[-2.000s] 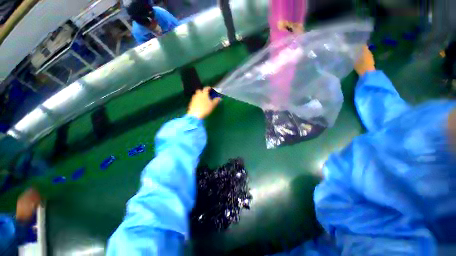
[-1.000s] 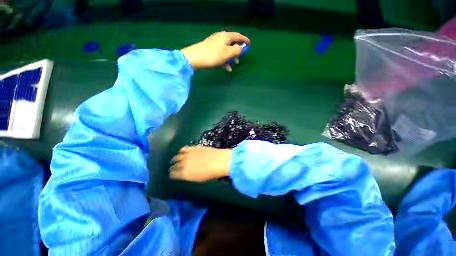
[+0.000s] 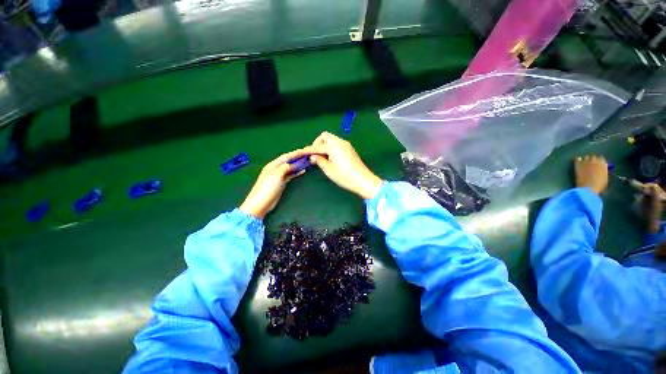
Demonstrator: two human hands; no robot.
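Note:
My left hand [image 3: 274,181] is closed on a blue part [image 3: 300,164] above the green surface [image 3: 182,219]. My right hand [image 3: 338,162] meets it from the right, its fingertips on the same blue part. Whether a small black part is between the fingertips is hidden. A loose heap of small black parts [image 3: 318,277] lies between my forearms. Several other blue parts lie spaced in a row to the left, one of them [image 3: 235,162] close to my left hand. Another blue part [image 3: 348,121] lies just beyond my right hand.
An open clear zip-lock bag [image 3: 504,124] with bagged black parts [image 3: 442,182] lies right of my hands. A pink wrap [image 3: 511,44] is behind it. Black rectangular pieces [image 3: 263,85] lie along the far side. A neighbour's hand [image 3: 591,174] works at the right.
My right hand has moved from beside the heap up to the blue part in my left hand. Both hands now meet there. The view has turned, showing more of the far rail.

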